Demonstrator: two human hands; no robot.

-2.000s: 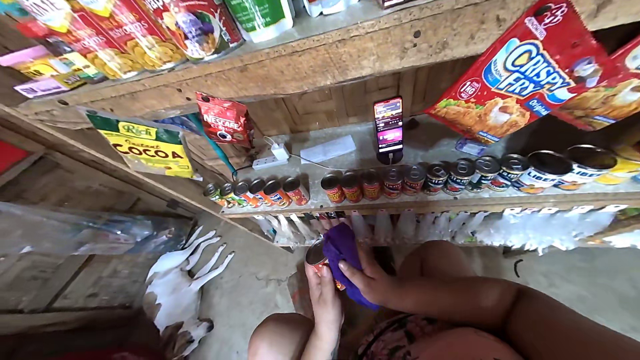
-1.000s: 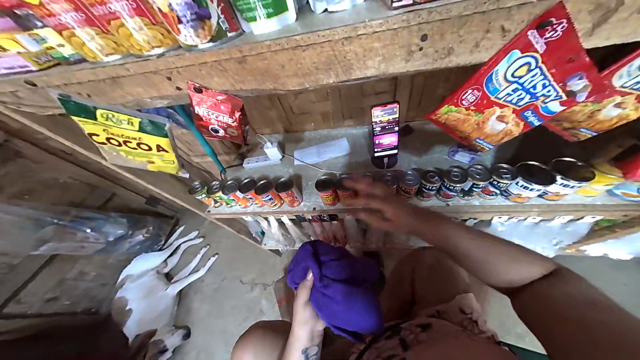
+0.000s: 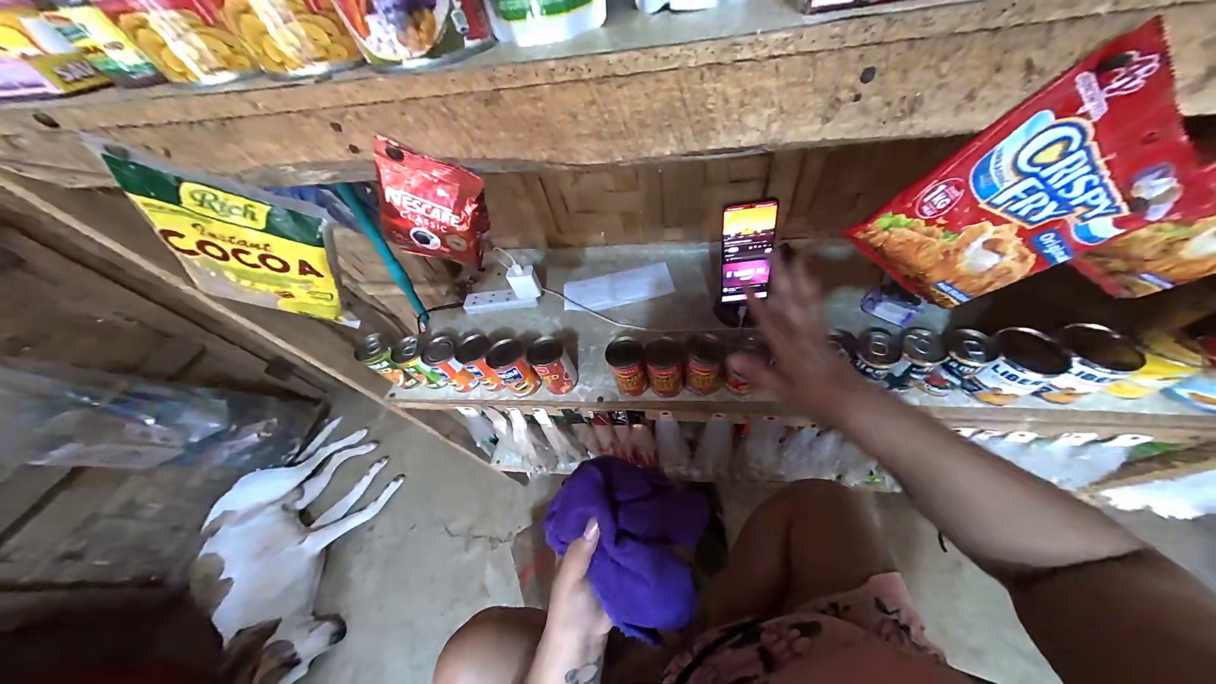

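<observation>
My left hand [image 3: 575, 579] grips a bunched purple cloth [image 3: 632, 546] above my lap, its thumb on top of the folds. My right hand [image 3: 793, 332] reaches over the shelf, fingers spread, beside the upright smartphone [image 3: 748, 252] with a lit screen. Under its lower fingers is a small food can [image 3: 739, 372], partly hidden; the hand is blurred, and whether it touches the phone or the can I cannot tell. To its left stand several similar cans [image 3: 665, 369] in a row. No can shows in the cloth.
More cans [image 3: 508, 366] and larger open-topped cans [image 3: 1026, 366] line the shelf edge [image 3: 589, 407]. A power strip [image 3: 499, 301] with a white charger lies behind. Red coffee [image 3: 432, 204], cocoa [image 3: 223, 233] and breading-mix packs [image 3: 1035, 180] hang above. A dog [image 3: 275, 551] lies on the floor at left.
Two seconds ago both hands held a can with the purple cloth. My right hand left the cloth for the can row, then moved up and right to beside the phone. My left hand keeps the cloth.
</observation>
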